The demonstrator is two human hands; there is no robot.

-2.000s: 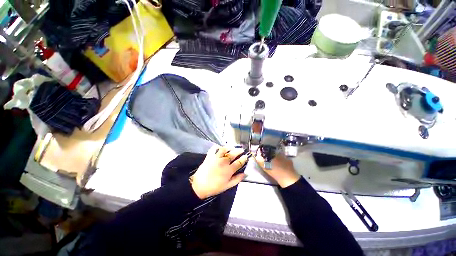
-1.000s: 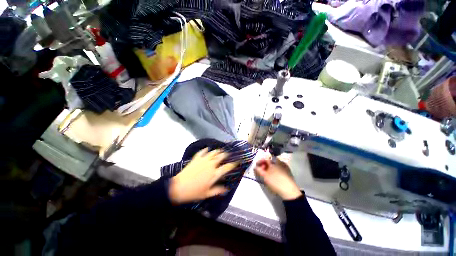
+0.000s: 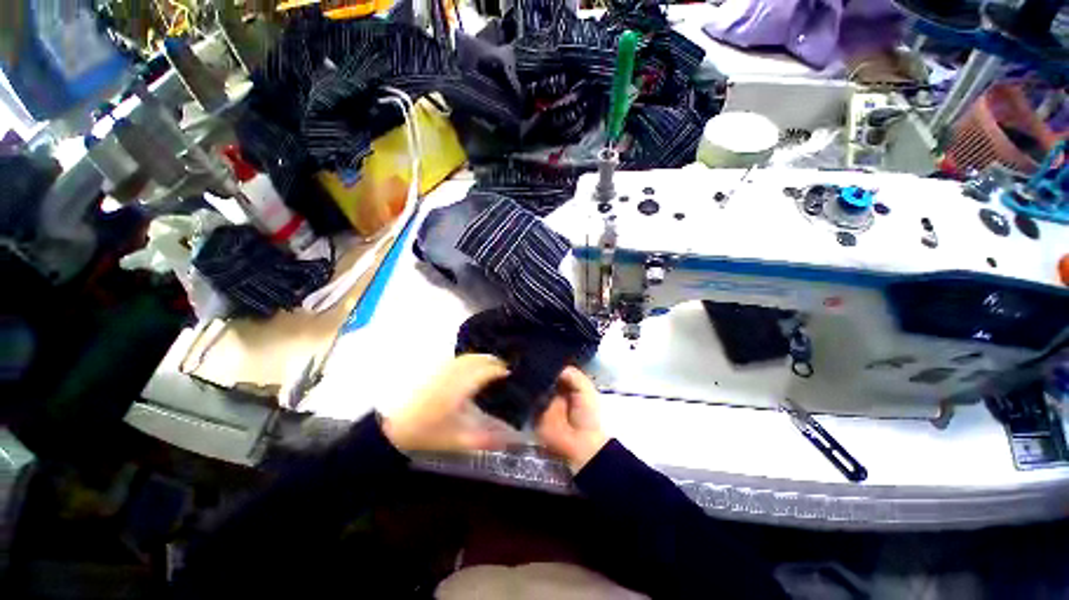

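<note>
A dark striped fabric piece (image 3: pixel 522 260) lies left of the needle of the white sewing machine (image 3: pixel 750 275), over a grey fabric piece (image 3: pixel 441 234). Its near end runs into a plain black fabric part (image 3: pixel 516 358) at the table's front. My left hand (image 3: pixel 446 404) holds the left side of the black part. My right hand (image 3: pixel 572 416) holds its right side, with thumb and fingers pinched on the cloth. The presser foot area is partly hidden by the striped cloth. Black thread snips (image 3: pixel 826 443) lie on the table to the right.
A green-handled tool (image 3: pixel 622 88) stands at the head's left end. A tape roll (image 3: pixel 739 138) and a striped heap (image 3: pixel 352 88) lie behind. A yellow bag (image 3: pixel 399 170), white cord (image 3: pixel 404 217) and tan cardboard (image 3: pixel 252 346) are at left. Purple cloth (image 3: pixel 797 26) lies at the rear.
The striped cloth now lies over the grey piece, left of the needle. Both hands have come nearer the table's front edge and hold the black part. My right hand has left the needle area.
</note>
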